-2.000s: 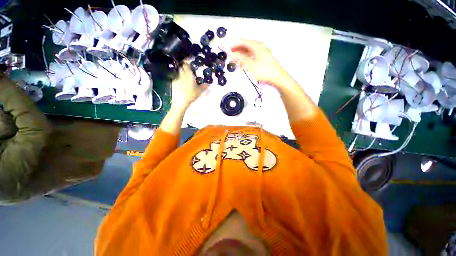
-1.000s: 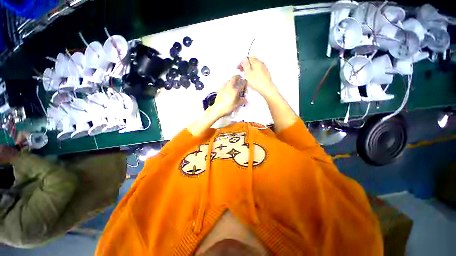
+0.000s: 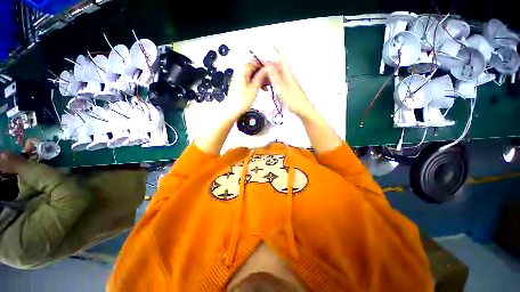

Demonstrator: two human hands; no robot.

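Observation:
My left hand [image 3: 246,85] and my right hand [image 3: 280,82] meet over the white sheet [image 3: 319,68]. Their fingertips pinch thin lead wires [image 3: 276,102], with a dark end sticking up above the fingers and strands hanging down between the hands. A black round part [image 3: 250,122] with a pale centre lies on the sheet just below my left hand, not touched. Several small black rings [image 3: 214,85] lie loose on the sheet left of my left hand. Whatever small part is between the fingertips is hidden.
White wired housings [image 3: 108,125] stand in rows at left, beside black housings [image 3: 178,69]. More white housings [image 3: 414,92] stand at right. A round black stool seat [image 3: 439,172] is below the bench edge. Another person's sleeve [image 3: 45,199] is at lower left.
Since a second ago, both hands have moved up the sheet, away from my body, and the black round part is uncovered. Earlier the hands were apart, my left at the rings.

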